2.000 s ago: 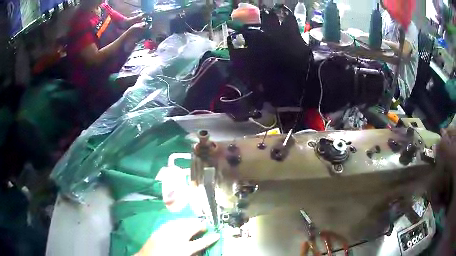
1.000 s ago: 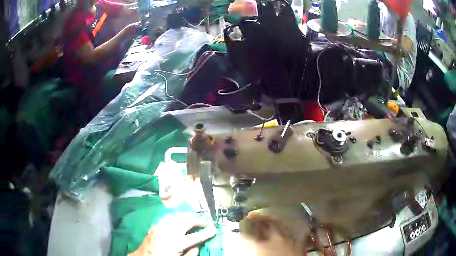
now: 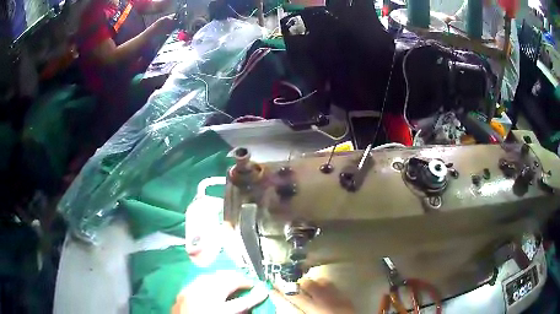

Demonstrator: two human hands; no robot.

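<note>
The green garment panel (image 3: 153,276) lies left of and under the needle area of the cream sewing machine head (image 3: 368,227). My left hand (image 3: 215,294) rests on the cloth at the bottom, fingertips near the presser foot (image 3: 268,270), overexposed by the lamp. My right hand (image 3: 322,288) is just right of the needle, blurred and partly hidden by the machine head. Whether its fingers hold cloth cannot be seen. Snips with orange-brown loops (image 3: 410,295) lie on the bed to the right.
A white needle lamp (image 3: 202,230) stands left of the needle. A clear plastic bag (image 3: 141,135) covers green cloth behind left. A large black heap (image 3: 344,61) and teal thread cones (image 3: 419,13) are behind. A person in red (image 3: 98,43) works back left. A control panel (image 3: 521,289) is at right.
My right hand, not visible at the needle two seconds ago, has come in beside it. My left hand stays on the cloth near the needle. The view has shifted slightly.
</note>
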